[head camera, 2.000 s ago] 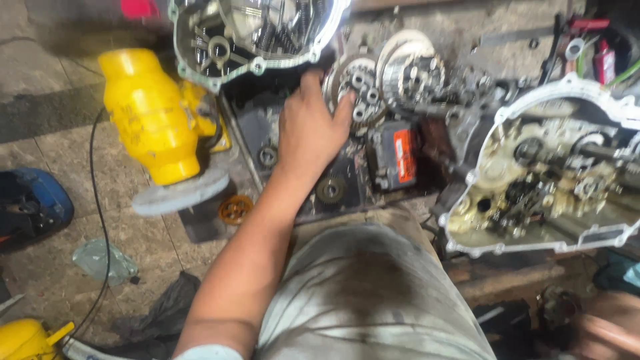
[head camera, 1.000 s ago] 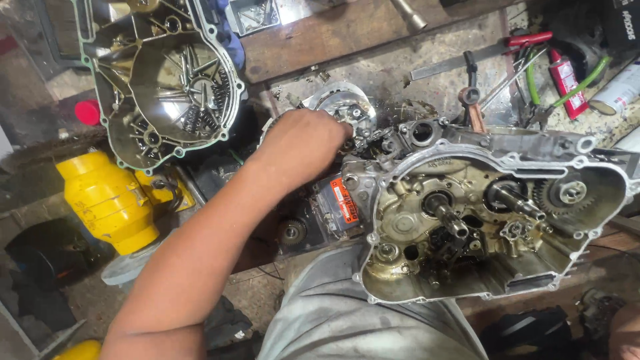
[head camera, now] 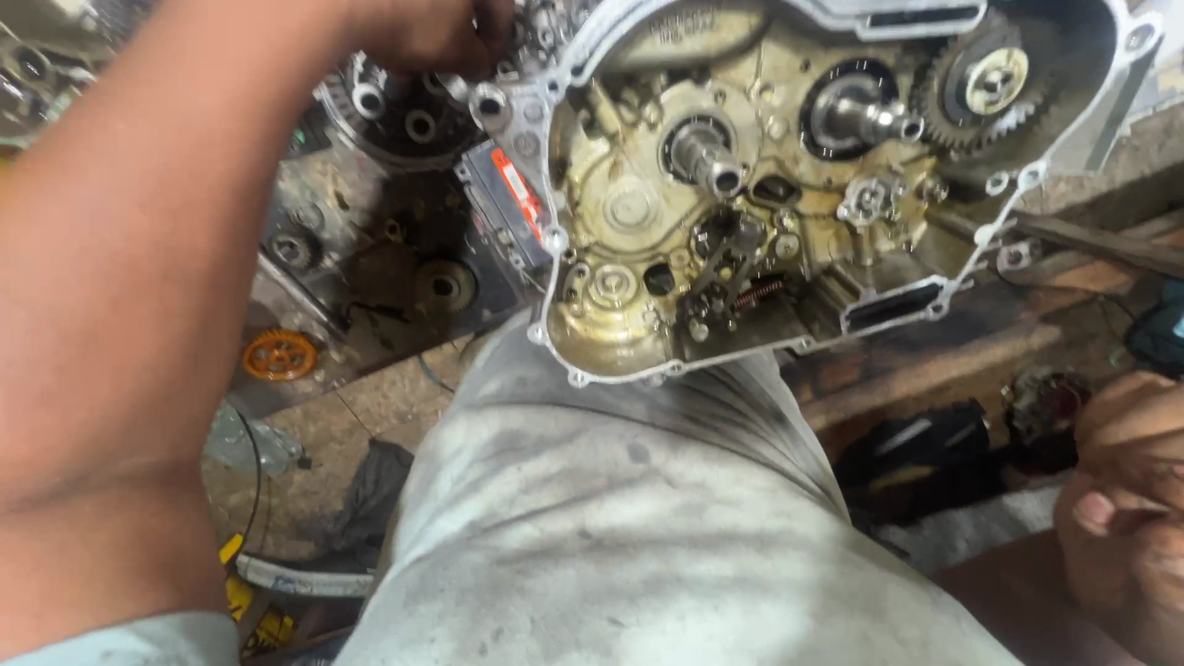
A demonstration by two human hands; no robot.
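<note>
My left hand (head camera: 430, 35) reaches to the top edge of the view, over small metal parts beside the engine case; its fingertips are partly hidden, and a grip cannot be made out. Just below it lies a clutch assembly (head camera: 398, 116). The open aluminium engine case (head camera: 638, 208), oily inside, stands to the right, with two shafts, a toothed gear (head camera: 994, 83) and a small reddish spring (head camera: 758, 294). At the lower right is my right hand (head camera: 1128, 462), fingers curled, away from the case; whether it holds anything cannot be told.
A dark battery-like box with an orange label (head camera: 504, 199) lies against the case's left side. Farther left are an orange plastic gear (head camera: 279, 355), a metal gear (head camera: 446, 285) and a clear plastic bag (head camera: 254, 439). Wooden boards (head camera: 925, 356) run beneath the case.
The view has shifted and come closer to the engine case. My left hand has moved from the clutch parts towards small metal parts beside the case. More of my right hand shows.
</note>
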